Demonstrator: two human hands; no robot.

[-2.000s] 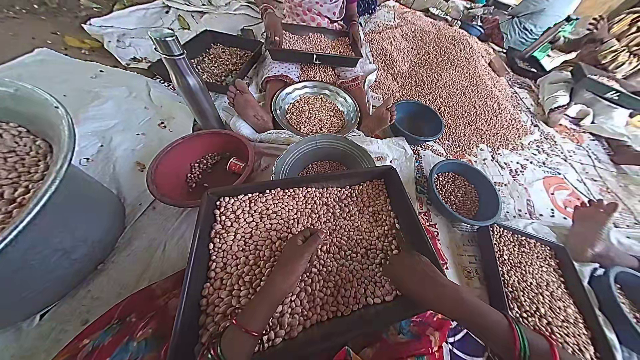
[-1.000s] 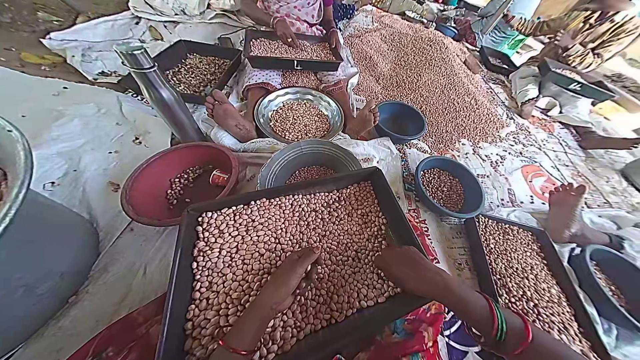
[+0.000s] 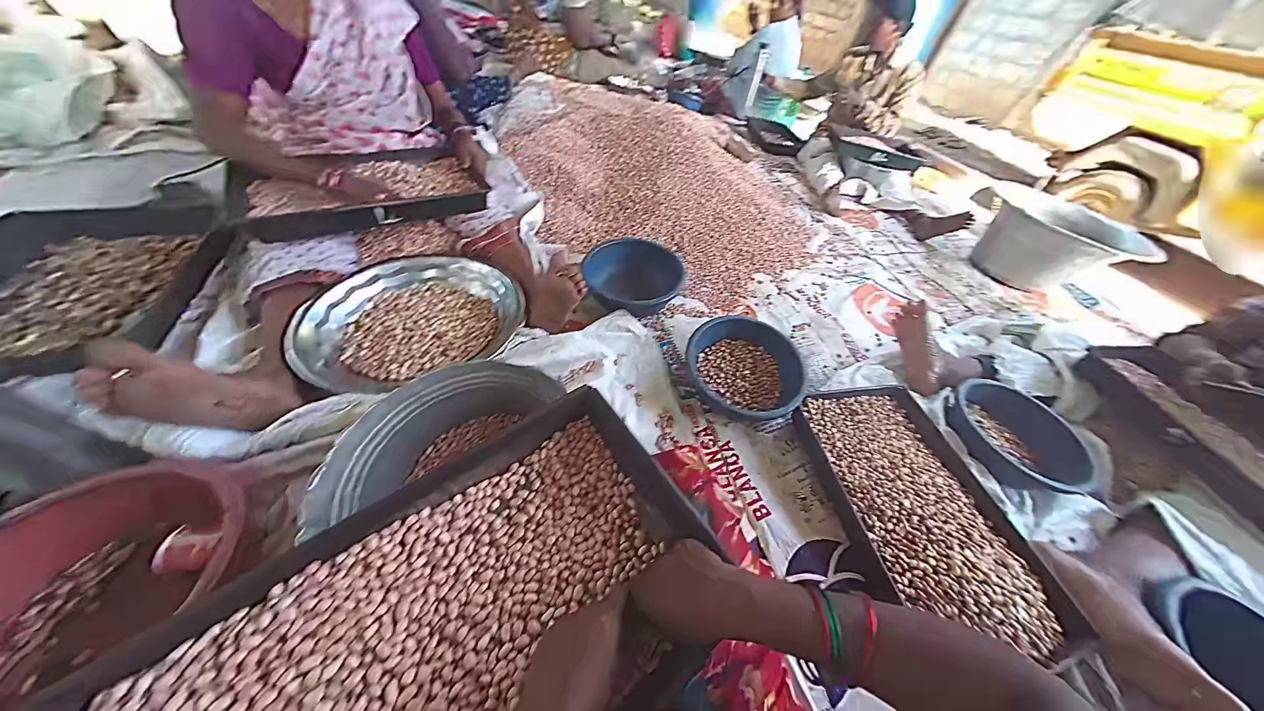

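Observation:
A black rectangular tray [image 3: 444, 563] of pinkish-brown shelled nuts or beans slants across the lower part of the head view. My right hand [image 3: 681, 592] reaches over its right side, bangles on the wrist, fingers turned down and hidden. Close beside it, low in the tray, is a blurred part of my left hand [image 3: 583, 652], fingers not distinguishable; whether either hand holds anything cannot be told. Behind the tray stands a grey ribbed basin [image 3: 346, 474], partly filled with the same pieces. A red basin [image 3: 222, 494] with some darker pieces is at the left.
Past the basin lie a steel bowl [image 3: 306, 341], blue bowls [image 3: 634, 276] and a large heap of nuts or beans [image 3: 652, 178] on sheeting. A person [image 3: 336, 89] opposite works over another tray. A second filled tray [image 3: 928, 494] lies right; a metal tub [image 3: 1057, 237] stands beyond.
The view has swung right and upward, bringing a yellow vehicle into sight. My hands now appear close together by the tray's right side; before, they were apart over it.

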